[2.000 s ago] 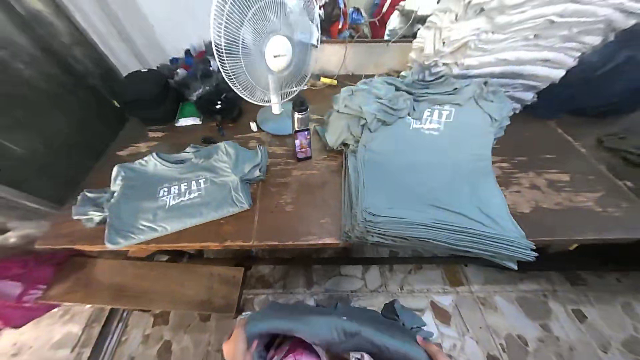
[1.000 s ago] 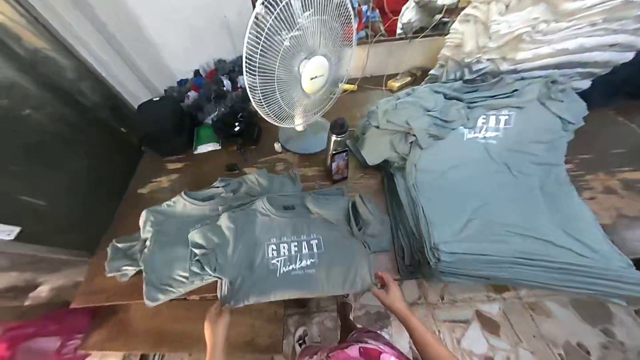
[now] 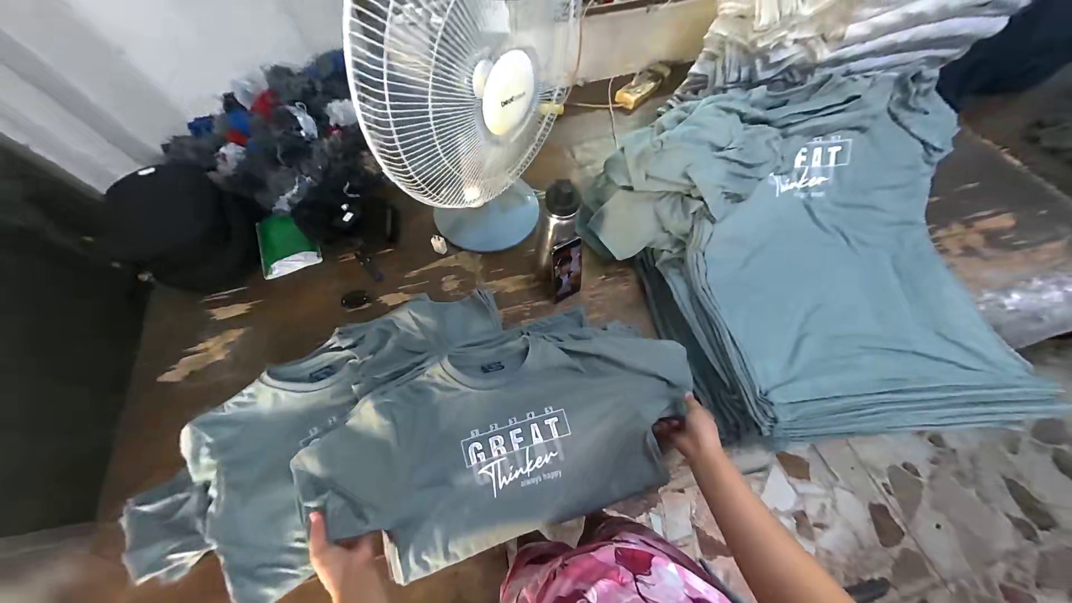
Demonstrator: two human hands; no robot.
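Note:
A grey-green printed T-shirt (image 3: 435,435) is held spread between my hands at the front of the wooden table, its lower part folded under. My left hand (image 3: 345,559) grips its left sleeve edge, thumb on top. On the opposite side, my right hand (image 3: 691,429) pinches the other sleeve. The held shirt overlaps another grey-green T-shirt (image 3: 251,452) lying to its left on the table. To the right lies a thick stack of matching T-shirts (image 3: 846,293), with bunched sleeves at its left side.
A white desk fan (image 3: 507,92) stands at the back beside a metal bottle (image 3: 559,219) and a propped phone (image 3: 567,270). Dark bundles (image 3: 176,218), a green packet (image 3: 287,246) and a heap of scraps (image 3: 293,126) sit back left. Pale garments (image 3: 871,33) are piled behind the stack.
Two seconds ago, the cloth was bunched low before me; now the shirt lies spread over the left shirt, print up. The camera view has shifted closer to the table.

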